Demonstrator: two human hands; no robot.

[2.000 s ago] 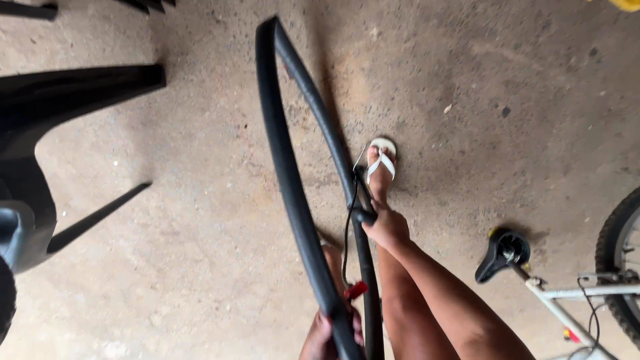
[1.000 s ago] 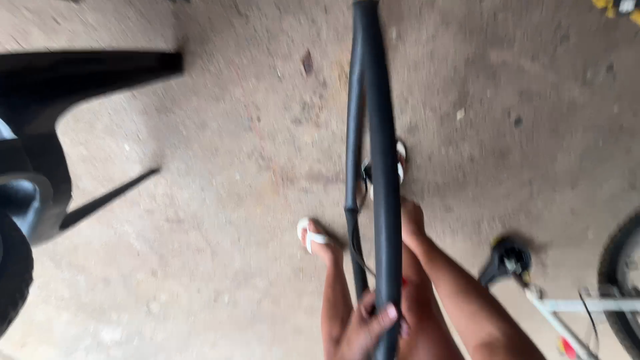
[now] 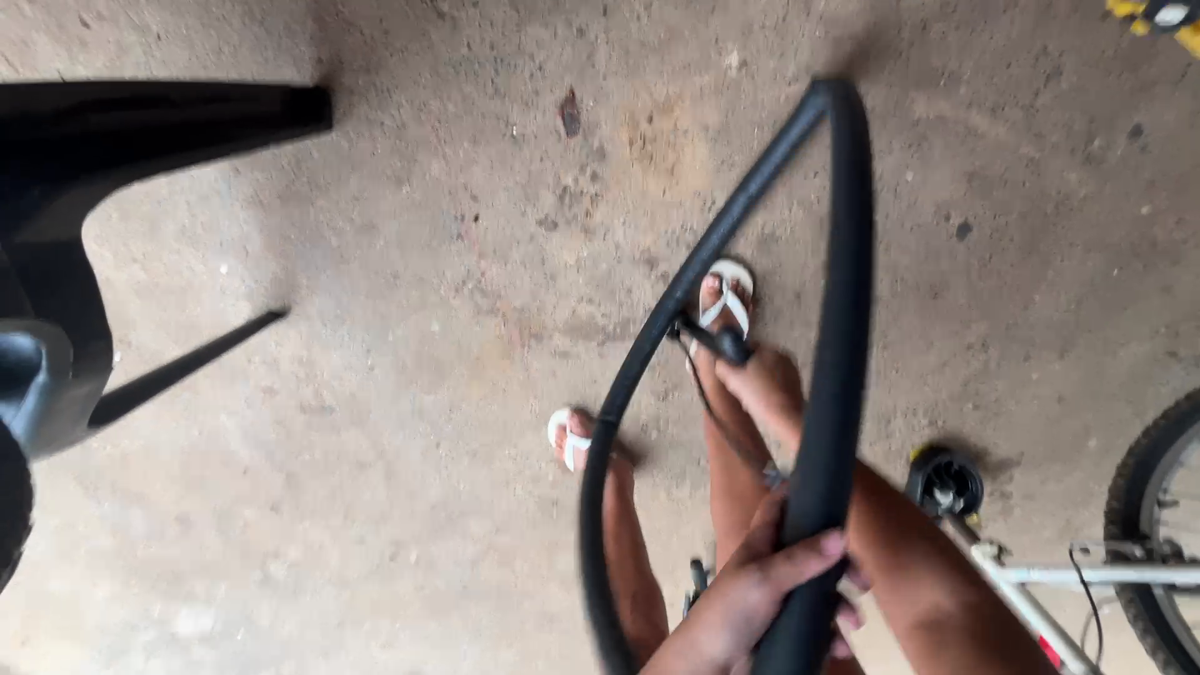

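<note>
An inflated black bicycle inner tube point(image 3: 848, 281) forms a long, narrow loop over the floor, with a sharp bend at its top and its lower part out of frame. My left hand point(image 3: 773, 581) is wrapped around its thick right side near the bottom of the view. Inside the loop, my right hand point(image 3: 764, 380) grips a black rounded handle point(image 3: 731, 347), possibly part of a small pump. The handle's far end meets the left side of the tube, and a thin black hose or cord point(image 3: 717, 422) runs down from there towards my left hand. Motion blurs both hands slightly.
My feet, in white flip-flops point(image 3: 734, 305), stand on the concrete floor point(image 3: 422, 375) beneath the tube. Black chair legs point(image 3: 169, 122) extend from the left. At lower right are a bicycle saddle point(image 3: 945, 483), a white frame point(image 3: 1031, 600) and a knobby tyre point(image 3: 1125, 497).
The top of the tube loop has swung to the right, and the loop looks wider than a second ago. Both hands stay at the tube, and the right hand's grip shows again inside it.
</note>
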